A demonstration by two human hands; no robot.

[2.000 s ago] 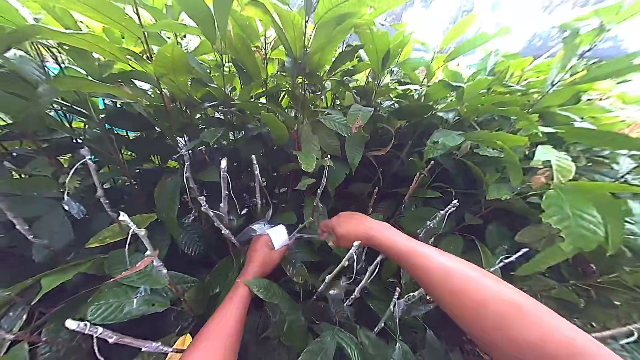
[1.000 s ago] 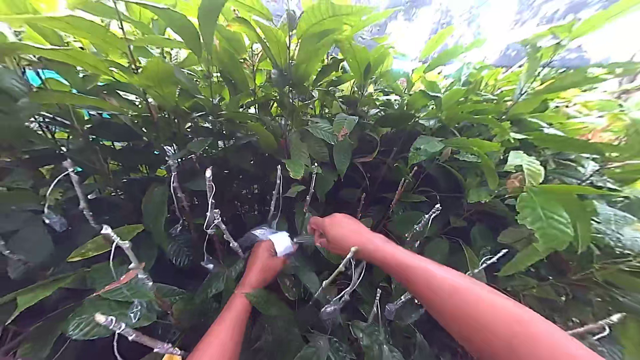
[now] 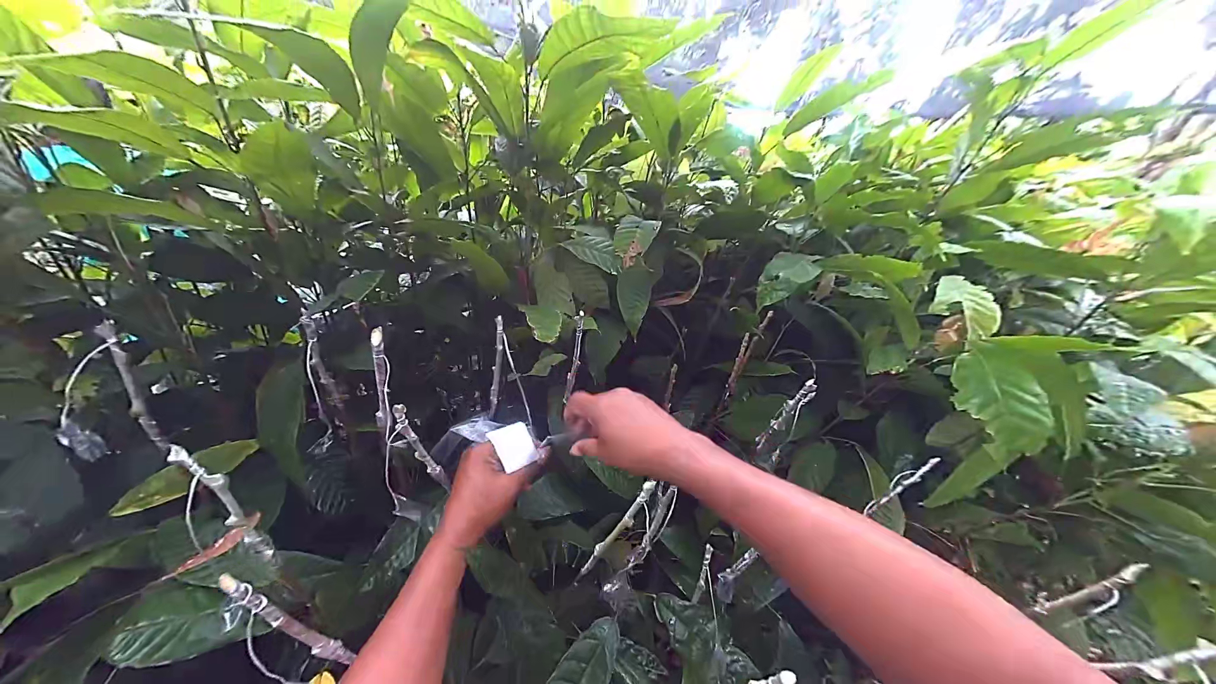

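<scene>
My left hand is closed around a bunch of clear plastic film with a white square piece at its top. Just to the right, my right hand has its fingers pinched near a thin dark item that reaches toward the left hand; what it is cannot be made out. A thin upright cut stem rises behind the right fingertips. Left of the left hand stands a cut stem wrapped in clear film. Another stem with a pale string stands behind the film.
Several cut stems surround the hands, among them a wrapped one at left, one at lower left and one at right. Dense leafy plants rise behind. Broad leaves crowd the right side.
Both hands stay close together at the film. The gap between them looks slightly wider than one second ago. The view has shifted a little.
</scene>
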